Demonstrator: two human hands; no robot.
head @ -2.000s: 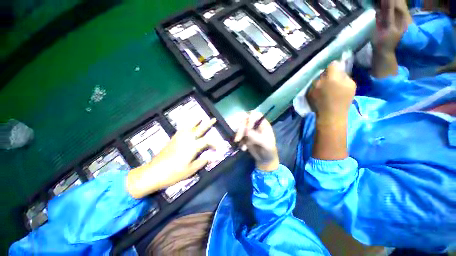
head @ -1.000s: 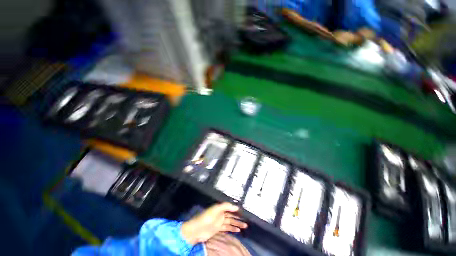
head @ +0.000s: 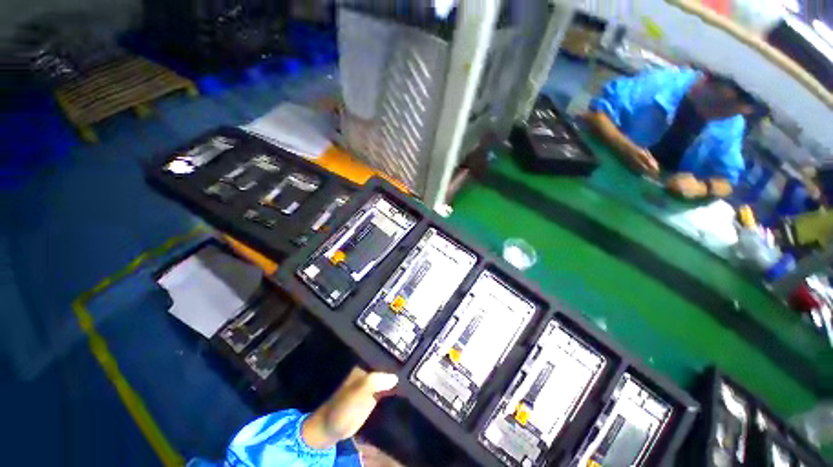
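A long black foam tray (head: pixel 543 315) lies diagonally across the middle, with several open phone frames in its slots. The phone frames (head: pixel 479 342) are silver-white with dark edges, each with a small orange flex cable (head: pixel 455 354). My left hand (head: pixel 345 409) is at the tray's near long edge, thumb on the rim, fingers hidden below it. My right hand is not in view. The tray's right end is cut off by the lower edge of the picture.
Another black tray (head: pixel 215 193) adjoins at the left end. Below it are a white sheet (head: pixel 208 290) and more units. A clear cup (head: pixel 519 254) stands on the green mat beyond. A perforated cabinet (head: pixel 388 100), right-hand trays (head: pixel 731 424) and a person opposite (head: pixel 671 123) show.
The view has swung left from the neighbouring workers. Since the middle frame, the tray has come nearer the left tray, and my left hand has moved onto its near edge.
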